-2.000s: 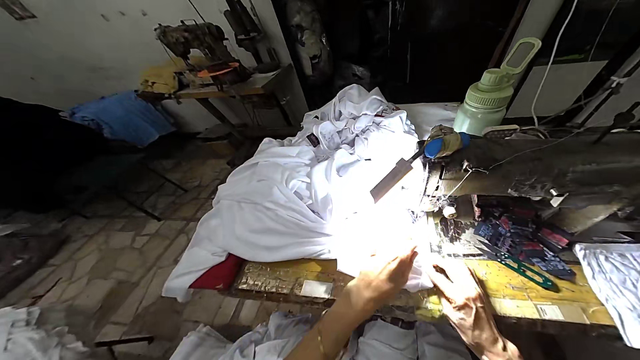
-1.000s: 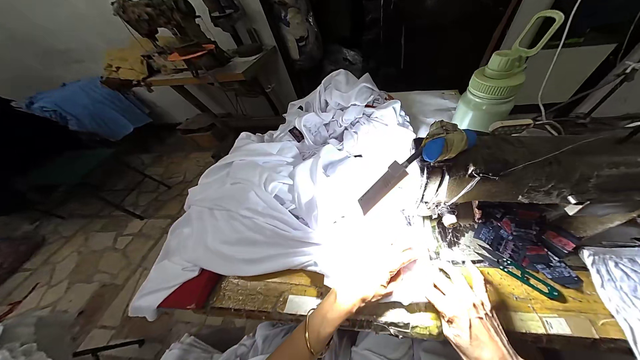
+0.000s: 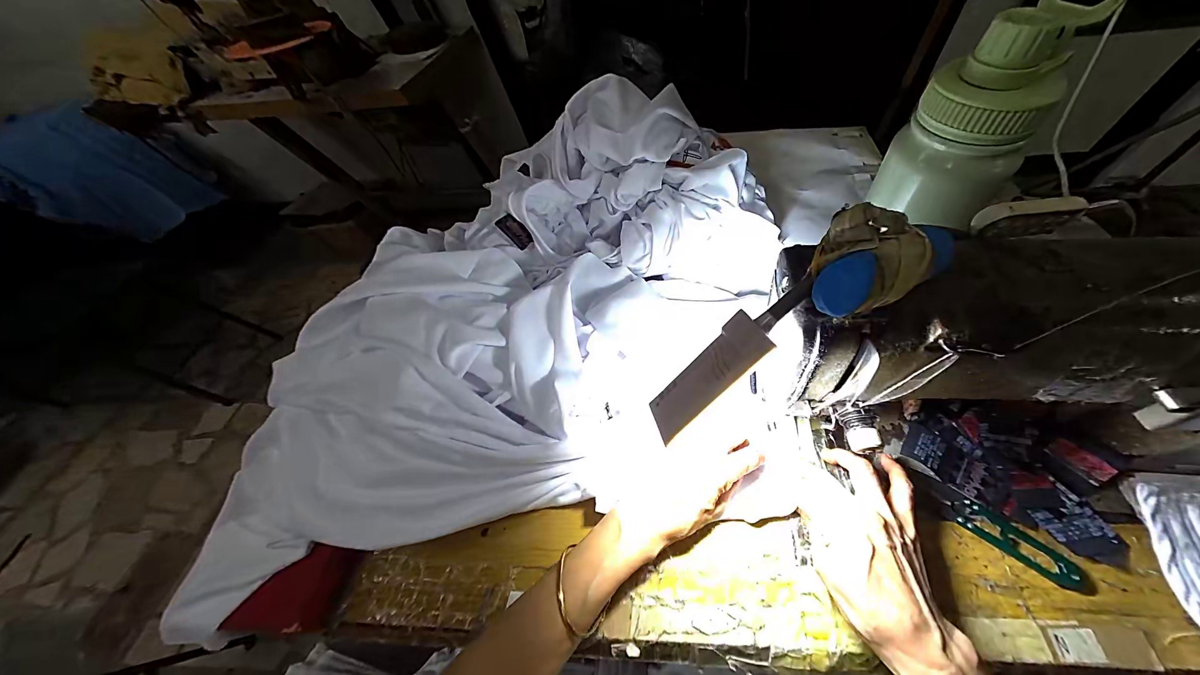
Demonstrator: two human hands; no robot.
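Note:
White fabric (image 3: 422, 347) lies heaped over the wooden sewing table (image 3: 450, 572), with its near edge under my hands. My left hand (image 3: 680, 487) rests on the brightly lit cloth; glare hides whether its fingers pinch it. Beside the needle area of the sewing machine (image 3: 1031, 309), my right hand (image 3: 862, 534) touches the cloth's right edge, fingers bent near the metal tension parts (image 3: 858, 429). A lamp with a flat rectangular head (image 3: 712, 375) hangs over the cloth from the machine head. The needle and presser foot cannot be made out.
Green thread snips (image 3: 1022, 548) and a pile of dark woven labels (image 3: 1022, 469) lie right of my right hand. A pale green bottle (image 3: 966, 131) stands behind the machine. Red fabric (image 3: 295, 591) shows under the white cloth. Another machine table (image 3: 319, 98) stands at the back left.
The view has moved closer to the table. Both hands remain at the cloth's near edge by the machine; the fingers of my right hand are now more bent.

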